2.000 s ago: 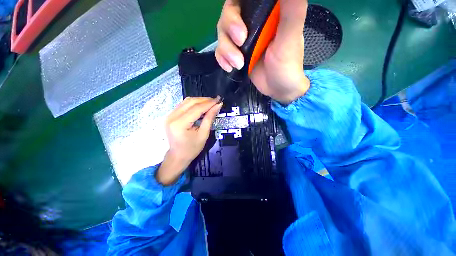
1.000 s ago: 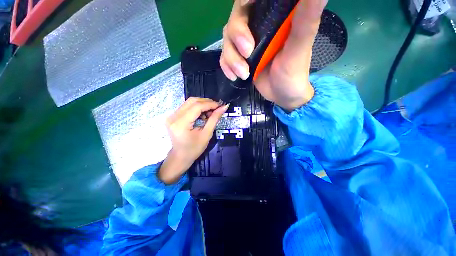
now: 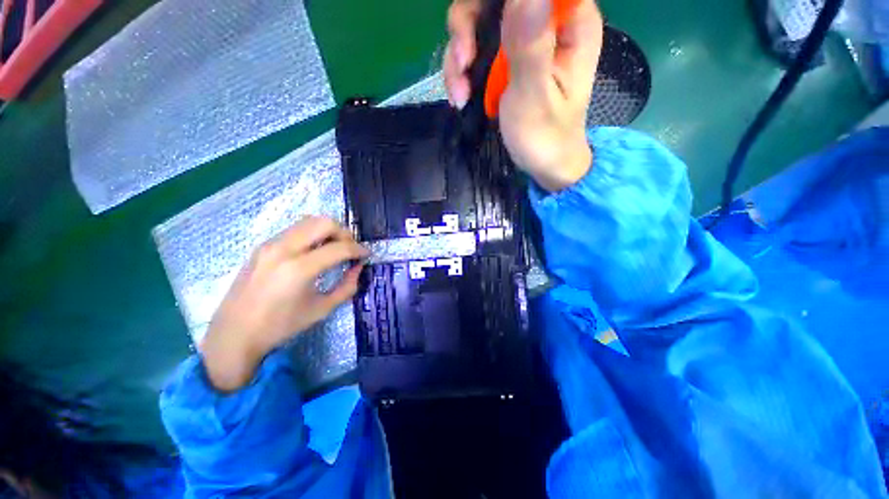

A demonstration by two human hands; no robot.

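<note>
A black plastic housing (image 3: 439,336) lies on a silvery bubble-wrap mat (image 3: 210,239), with white bracket-shaped details (image 3: 436,267) beside its pale central band. My right hand (image 3: 546,93) grips the orange-and-black electric screwdriver (image 3: 495,83) over the upper right of the housing; its tip is blurred and cannot be made out. My left hand (image 3: 283,283) is at the housing's left edge near the central band, thumb and forefinger close together; whether they pinch anything small cannot be seen.
A dark perforated screw dish (image 3: 622,80) sits behind my right hand. Another bubble-wrap sheet (image 3: 200,93) lies at the upper left, near an orange-red tray (image 3: 44,44). A dark cord (image 3: 770,117) and a clear plastic bag (image 3: 863,21) are at the right. Dark hair shows at lower left.
My left hand has moved left and down from the brackets to the housing's left edge, uncovering them. My right hand and the screwdriver have moved up, away from the brackets.
</note>
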